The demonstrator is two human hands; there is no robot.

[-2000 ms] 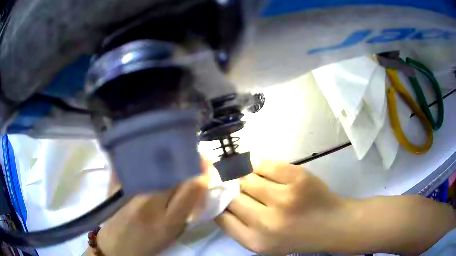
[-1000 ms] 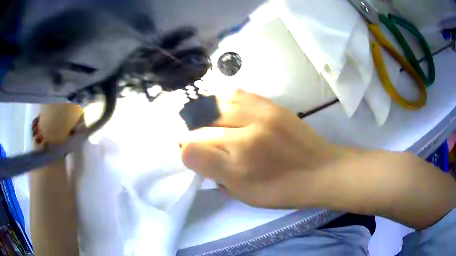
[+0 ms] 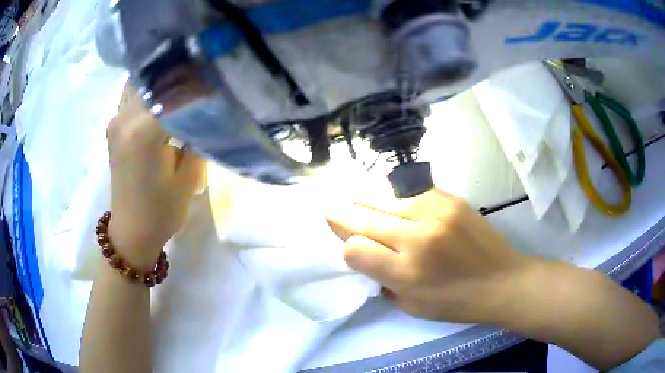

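Observation:
White fabric [image 3: 284, 269] lies under the needle area of the sewing machine head [image 3: 306, 51] and spreads left over the table and towards its front edge. My right hand [image 3: 430, 255] is right of the needle area, thumb and fingers on the fabric's edge, close below a dark round knob [image 3: 411, 179]. My left hand [image 3: 153, 167], with a brown bead bracelet, is left of the machine head, partly behind it. Its fingers are bent near the fabric, and whether they grip it cannot be told. The needle area is washed out by bright light.
Folded cream pieces [image 3: 536, 146] lie right of the needle area. Scissors [image 3: 601, 156] with one yellow and one green loop lie beside them. A grey ruler strip [image 3: 437, 354] runs along the table's front edge. More white cloth [image 3: 65, 109] lies at the far left.
The view has shifted, showing more of the machine head. My left hand has moved away from the needle area and up the left side. The fabric is now spread wider; my right hand stays near the needle area.

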